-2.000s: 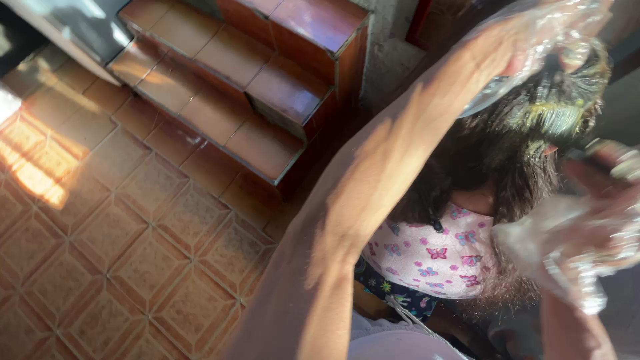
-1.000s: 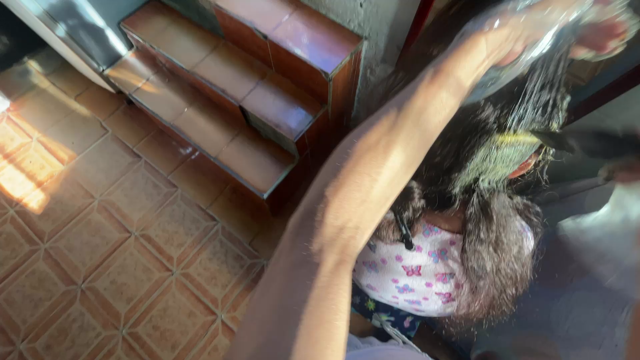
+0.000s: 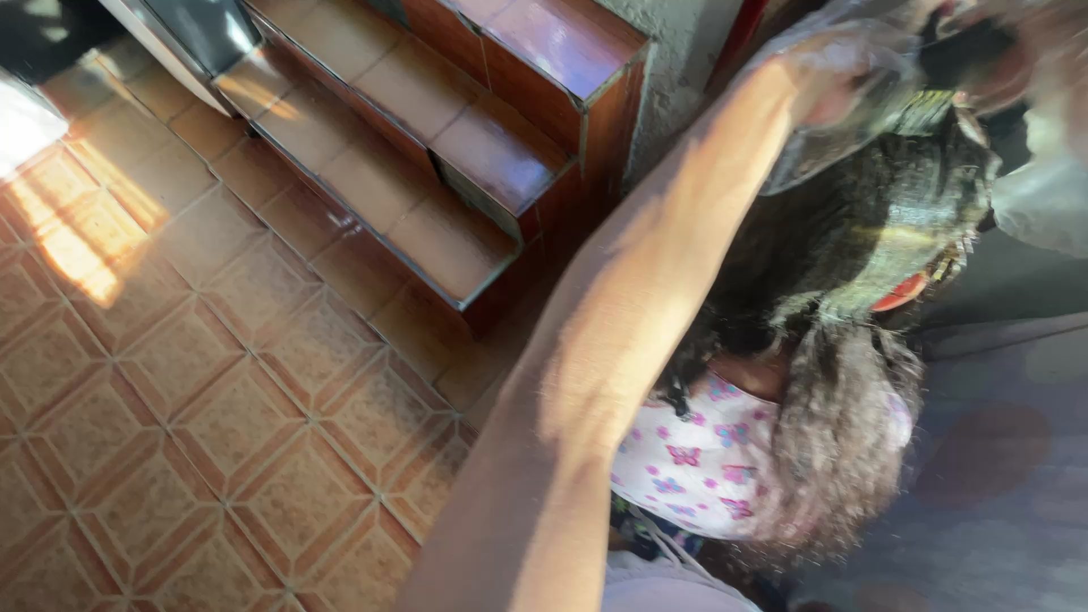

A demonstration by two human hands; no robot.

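A seated person's long dark hair (image 3: 807,229) hangs at the right, with a pale, wet-looking coating on its upper part. My left hand (image 3: 837,85), in a clear plastic glove, is at the top of the hair; its fingertips are hidden or blurred. Close beside it, my right hand (image 3: 1007,59) is blurred at the top right edge, with loose clear plastic (image 3: 1050,187) hanging below. A dark object (image 3: 969,64) lies between the hands, too blurred to name. The person's butterfly-print top (image 3: 688,459) shows below my left forearm, and part of a red-orange object (image 3: 901,291) shows beside the hair.
Tiled steps (image 3: 459,246) with hard edges rise at the upper middle, beside a rough grey wall (image 3: 680,76). Patterned floor tiles (image 3: 297,365) cover the left side. A greyish cloth or surface (image 3: 1003,442) lies at the right.
My right hand has moved up from beside the hair to near my left hand. The hair strands that were stretched up below my left hand a second ago now hang lower.
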